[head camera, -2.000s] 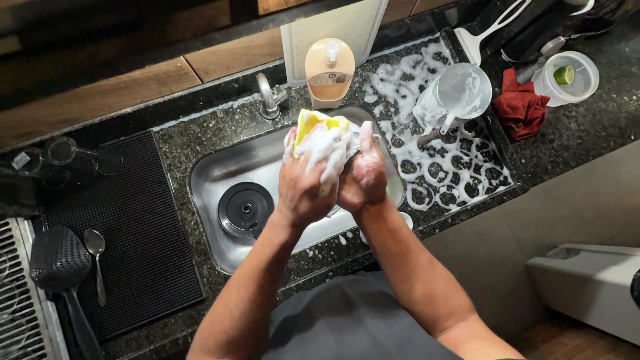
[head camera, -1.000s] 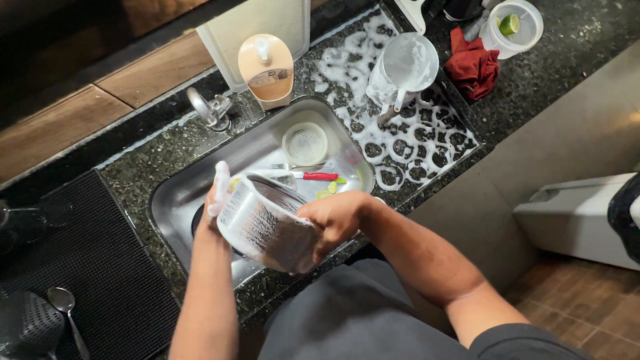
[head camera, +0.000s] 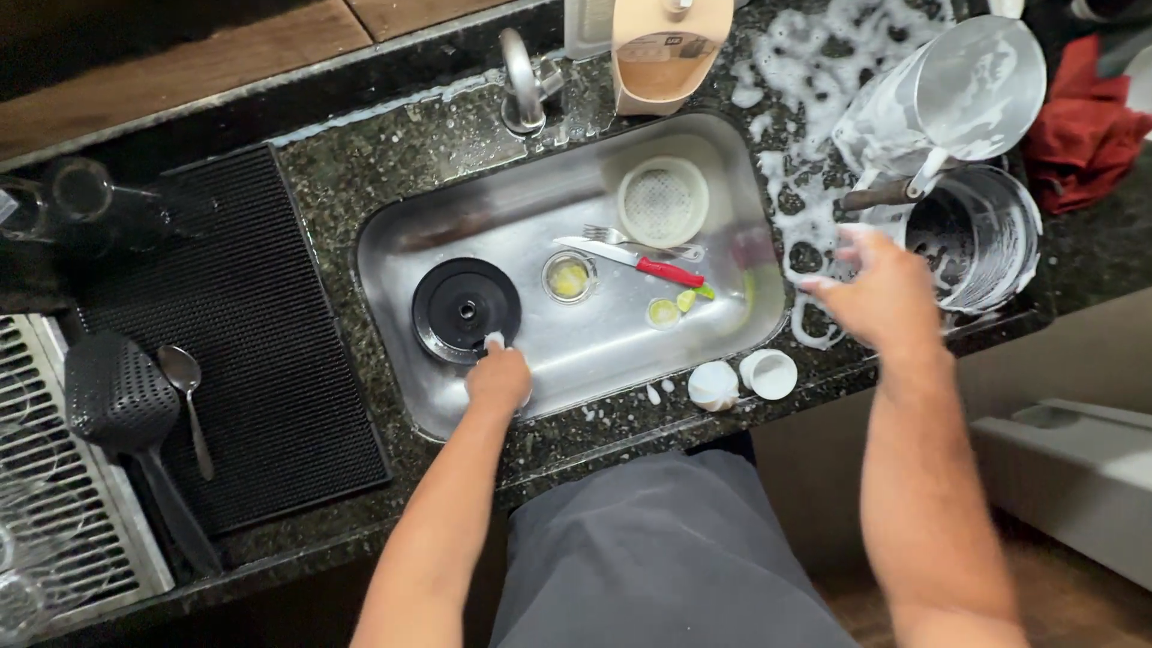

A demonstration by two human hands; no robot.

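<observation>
My left hand grips the edge of a round black lid in the left part of the steel sink. My right hand, fingers apart and empty, is over the soapy counter, just left of a foamy metal pot on its side. A soapy metal jug with a handle lies behind that pot. In the sink are a white strainer-like bowl, a fork, a red-handled knife, lime pieces and a drain strainer.
A faucet and a peach-coloured holder stand behind the sink. Two small white cups are on its front edge. At left a black mat bears glasses, a spoon and a slotted turner. A red cloth lies right.
The metal pot, between both hands a second ago, now lies on the foamy counter at right. My right hand has let it go. My left hand has moved to the black lid.
</observation>
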